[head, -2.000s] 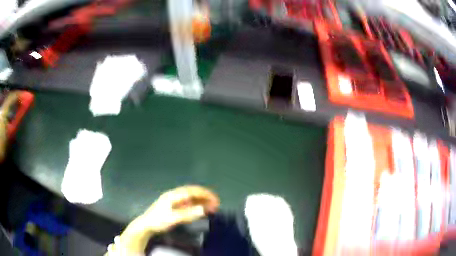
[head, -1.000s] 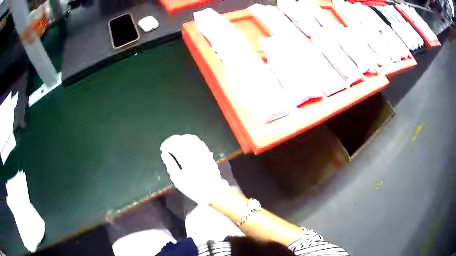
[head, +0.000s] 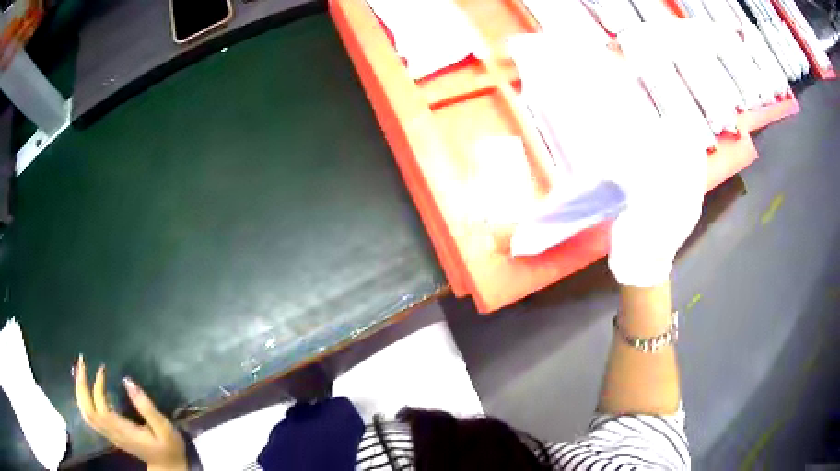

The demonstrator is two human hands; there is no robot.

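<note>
My right hand (head: pixel 656 216) wears a white glove. It is over the front edge of the red-orange tray (head: pixel 419 175) and holds a bagged handset (head: pixel 571 216), a whitish sleeve with a grey-blue shape inside, tilted above the tray. Its fingers are washed out against the white bags. More white bagged items (head: pixel 428 32) lie in the tray pockets. My left hand (head: pixel 124 421) is bare, with fingers apart and empty, at the bench's lower left edge.
A fanned white bag stack (head: pixel 29 396) lies at the far left of the green bench (head: pixel 230 184). A black smartphone (head: pixel 200 14) lies on the dark shelf (head: pixel 120 55). A metal post (head: pixel 37 97) stands at the upper left. Grey floor is at right.
My gloved right hand has moved from the bench's front edge right to the tray and now holds a bagged handset. A front-left tray pocket is uncovered. My bare left hand has come into view.
</note>
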